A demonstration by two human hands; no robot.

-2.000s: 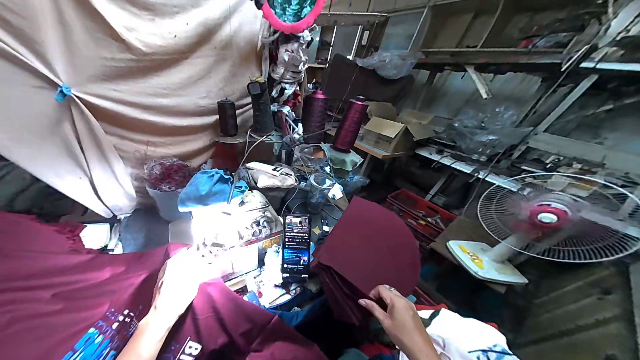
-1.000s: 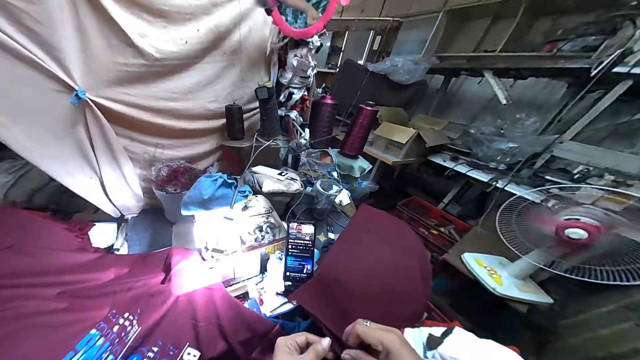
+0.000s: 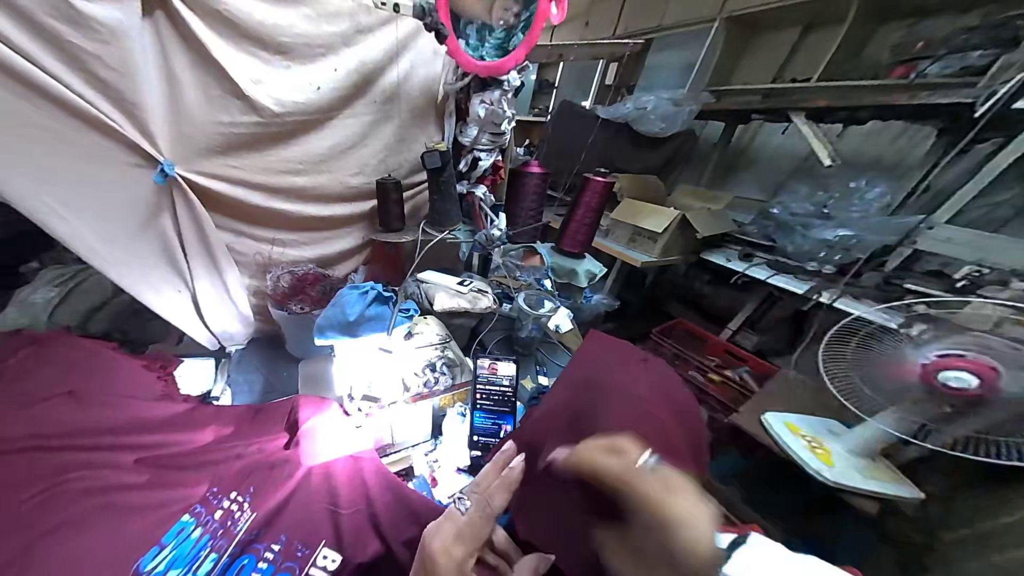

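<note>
My left hand (image 3: pixel 480 520) is at the bottom centre, at the left edge of a loose maroon fabric piece (image 3: pixel 608 400); whether its fingers grip the cloth cannot be told. Over the lower part of that piece is my right hand (image 3: pixel 648 504), blurred, with a ring on one finger. A larger maroon cloth with blue and white print (image 3: pixel 144 432) spreads across the lower left. Its upper edge lies under the bright light at the sewing machine (image 3: pixel 424 360). A lit smartphone (image 3: pixel 494 400) stands upright just beyond my left hand.
A running fan (image 3: pixel 952 380) stands at the right, near a red crate (image 3: pixel 704 360). Behind the machine are maroon thread cones (image 3: pixel 588 214), a dark cone (image 3: pixel 390 204) and a cardboard box (image 3: pixel 652 224). A bin of thread scraps (image 3: pixel 298 320) is by the curtain (image 3: pixel 296 104).
Two seconds ago my left hand was on the printed cloth by the light; it has moved right to the loose piece. My hands were close together one second ago and are now farther apart.
</note>
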